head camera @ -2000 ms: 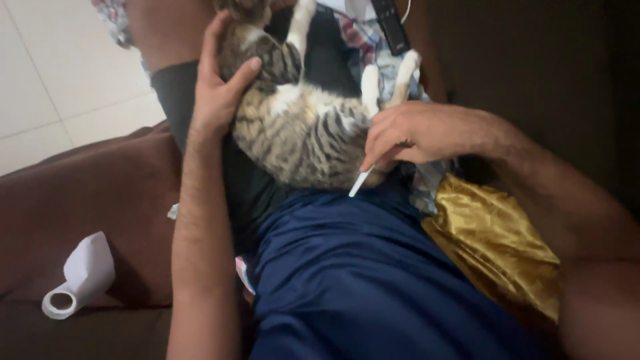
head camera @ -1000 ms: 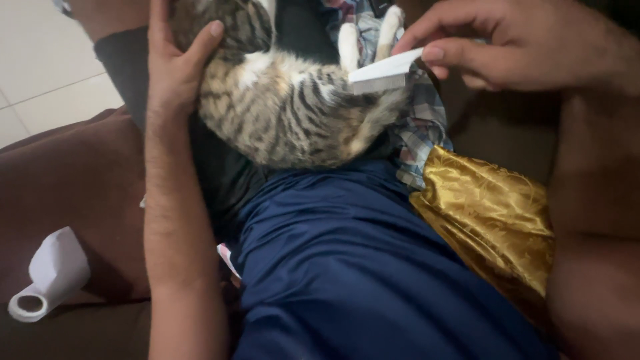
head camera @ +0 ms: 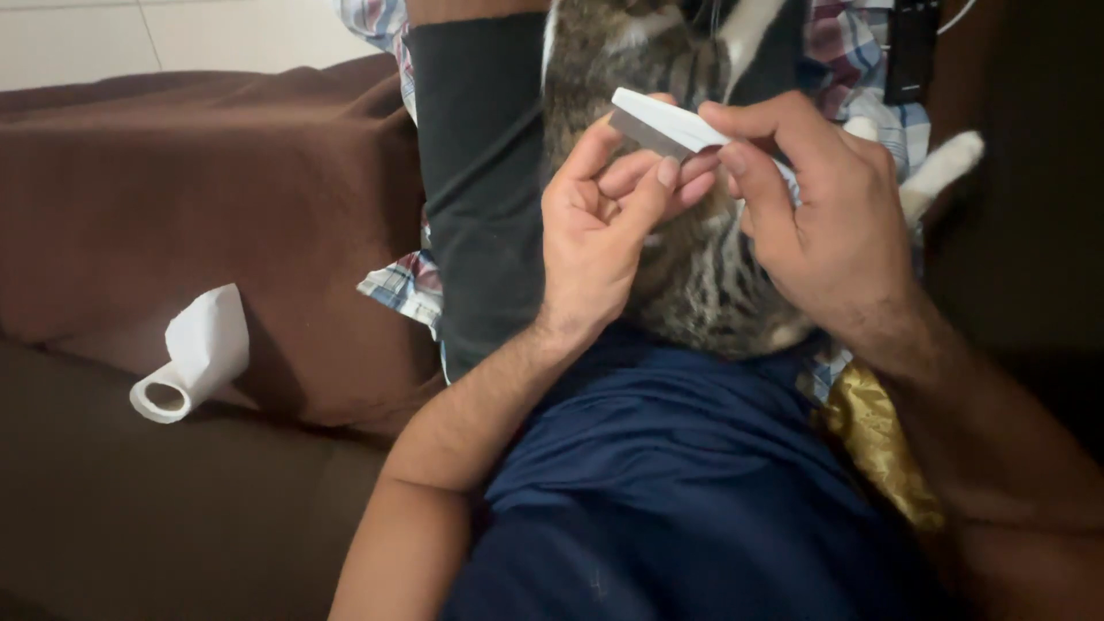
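Note:
A white fine-toothed comb is pinched at its right end between the thumb and forefinger of my right hand. My left hand is at the comb's teeth, its fingers bent behind them and its thumb beside them; whether it grips the comb is unclear. Under both hands a tabby cat with white patches lies on my lap, partly hidden by them. One white leg reaches up at the top, and a white paw sticks out to the right of my right hand.
A white paper roll with a loose end lies on the brown sofa cover at left. A black remote control rests on plaid cloth at top right. Shiny golden fabric is beneath my right forearm.
My left hand has left the cat's head and neck area and come to the comb. My right hand has brought the comb from the cat's hind end to above its body.

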